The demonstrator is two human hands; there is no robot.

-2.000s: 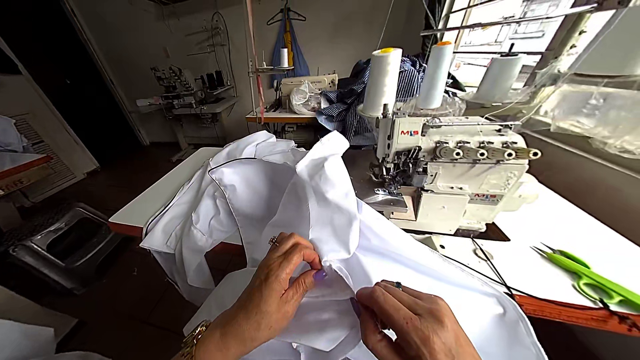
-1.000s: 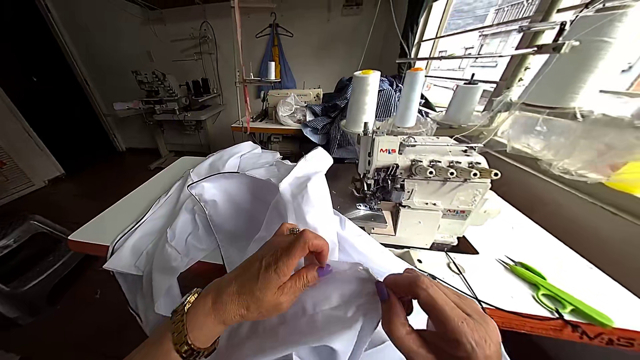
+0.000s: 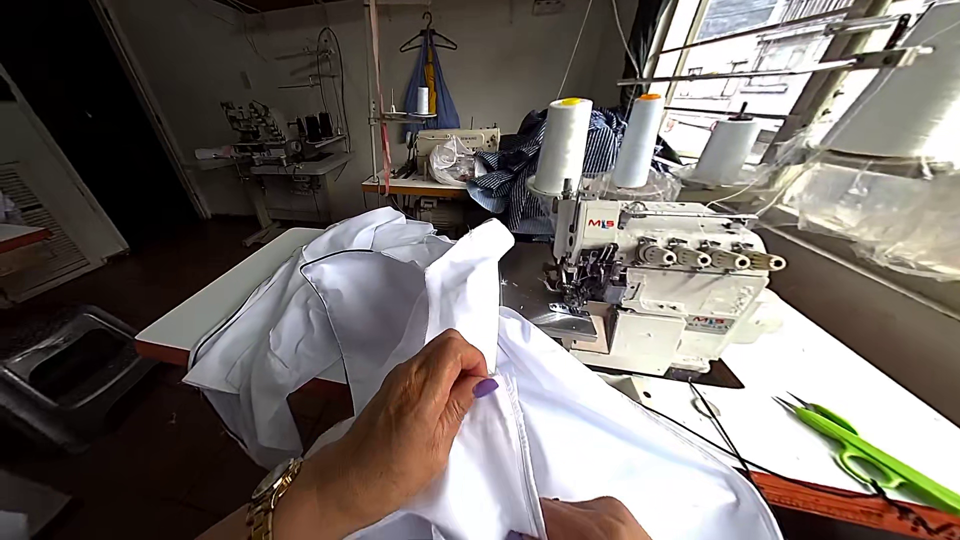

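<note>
A white fabric garment (image 3: 382, 292) with thin black piping lies bunched over the table edge and spreads beneath both hands. My left hand (image 3: 409, 420), with a gold watch at the wrist, pinches the cloth between thumb and forefinger at the top of a stitched seam. Lower down, at the bottom edge of the view, my right hand (image 3: 592, 519) grips the same seam; most of its fingers are cut off or hidden. Just beyond the cloth, to the right, stands a white overlock sewing machine (image 3: 667, 285), touched by neither hand.
Green-handled scissors (image 3: 862, 450) and black cord (image 3: 720, 431) lie on the white table (image 3: 817, 360) at right. Thread cones (image 3: 562, 146) stand behind the machine. A plastic stool (image 3: 82, 367) is at left. Farther back are another sewing machine (image 3: 457, 141) and striped dark fabric (image 3: 517, 165).
My right hand has moved down along the seam, away from my left hand, which still pinches the cloth. The seam now runs stretched between them.
</note>
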